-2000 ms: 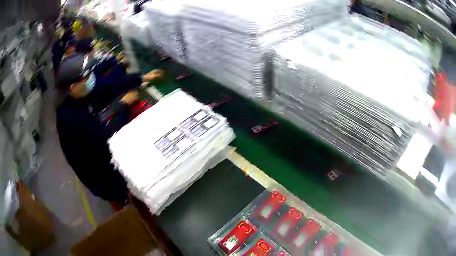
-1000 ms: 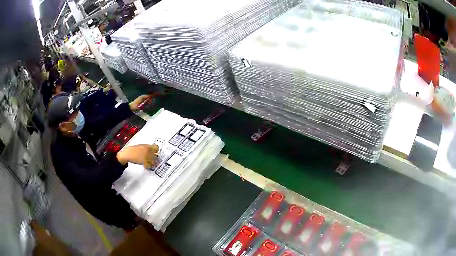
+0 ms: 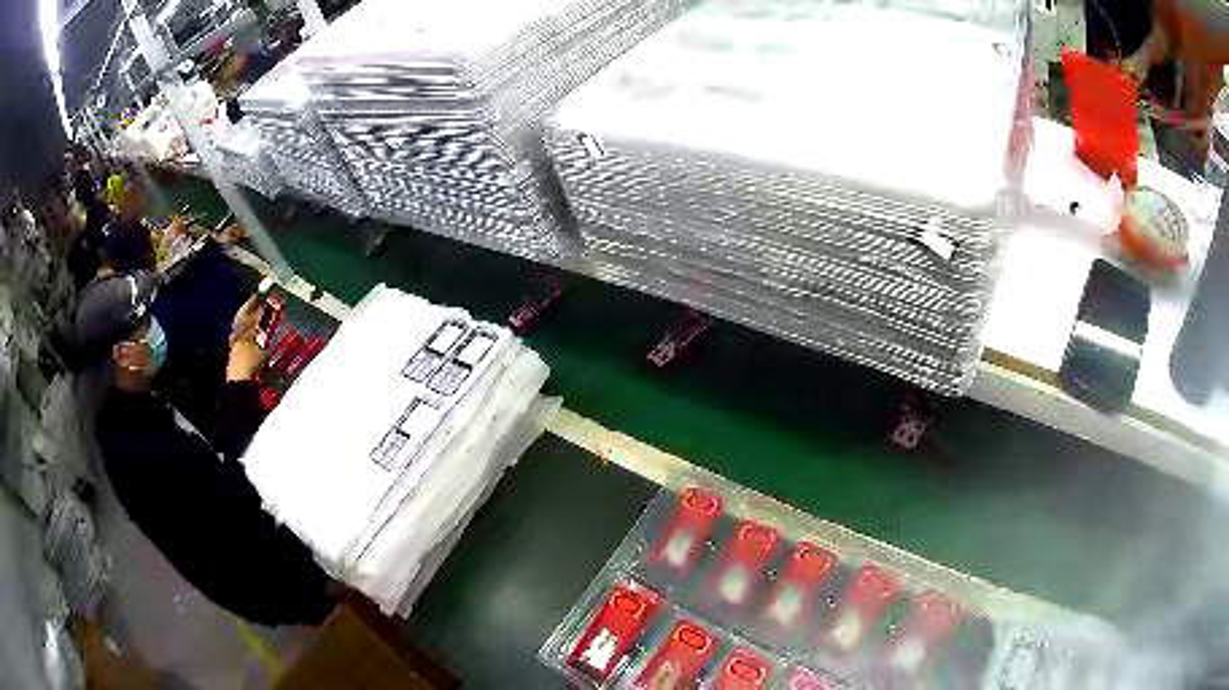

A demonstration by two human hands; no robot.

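Note:
Neither of my hands is in the picture. Nearest in front of me, at the bottom, a clear plastic tray (image 3: 647, 539) holds two rows of red phones (image 3: 613, 631) with pale labels; the bottom edge cuts it off, and its right part is hazy. To its left stands a thick stack of white film trays (image 3: 337, 418), with several black phone-shaped outlines (image 3: 438, 353) on top.
A green belt (image 3: 593, 353) with loose dark-red phones (image 3: 678, 337) runs beyond. Tall silvery tray stacks (image 3: 768, 256) stand over it. A dark smartphone (image 3: 1108, 330) and a tape roll (image 3: 1154, 227) lie on the right shelf. A masked person (image 3: 189, 472) is at left; a brown box (image 3: 357, 654) is low.
The view has swung, so the stacks sit further left and more of the right shelf shows. The other person's hand has left the film stack, where fewer outlines lie, and is raised with a phone.

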